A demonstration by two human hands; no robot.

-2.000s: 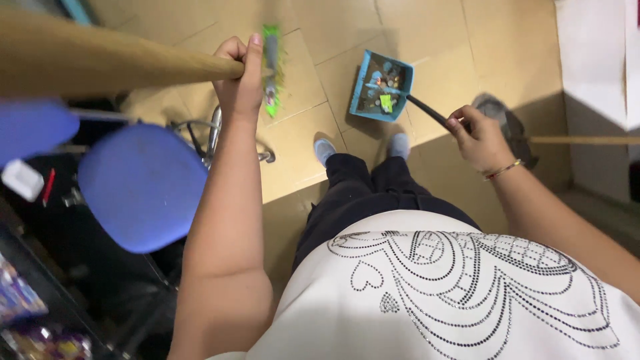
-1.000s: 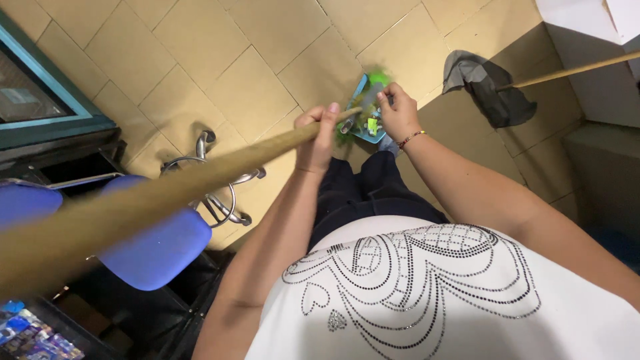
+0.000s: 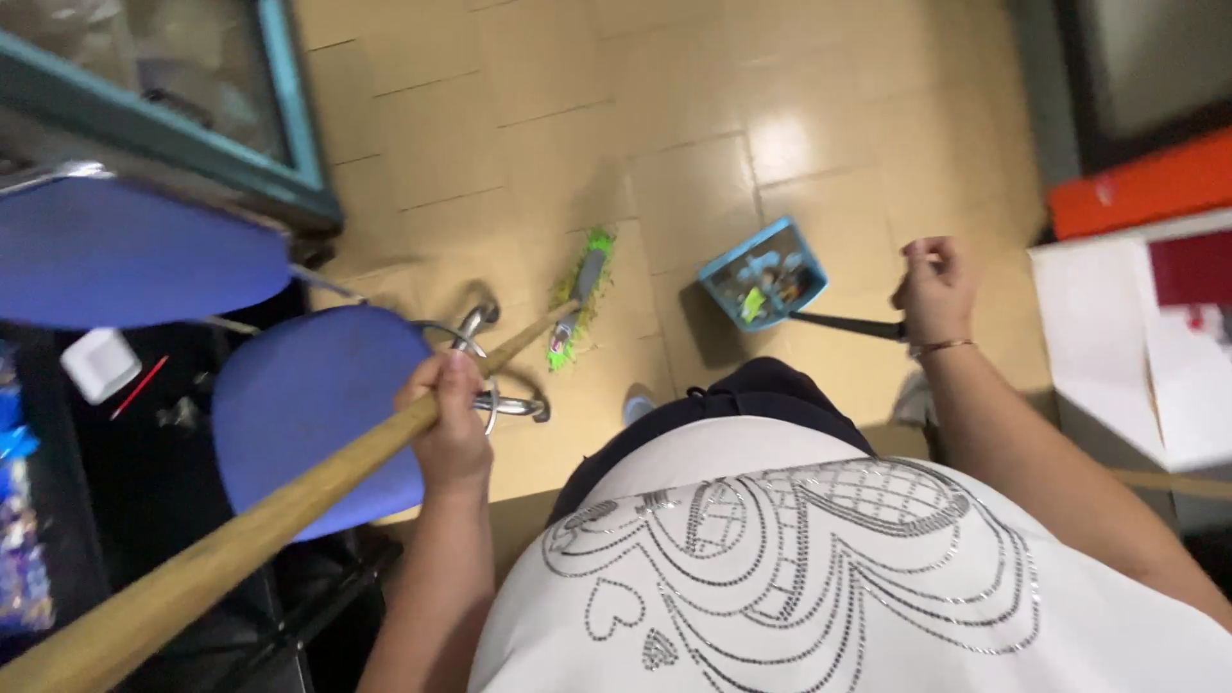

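Observation:
My left hand (image 3: 449,416) is closed round the long wooden handle of a broom (image 3: 241,525). The broom's head, with green bristles (image 3: 583,298), is over the tiled floor left of the dustpan. A blue dustpan (image 3: 814,281) with bits of rubbish and a bright green piece in it hangs or rests above the floor; which one I cannot tell. My right hand (image 3: 938,294) grips the end of its black handle (image 3: 852,325), fingers curled.
A blue chair (image 3: 318,414) with metal legs stands at the left, below a teal-framed cabinet (image 3: 306,96). White boxes (image 3: 1092,337) and an orange box (image 3: 1141,197) are at the right. A second wooden handle (image 3: 1169,483) lies behind my right forearm.
The broom head and dustpan, close together one second ago, are now apart, with my hands farther from each other. The view has shifted, showing the cabinet and the orange box.

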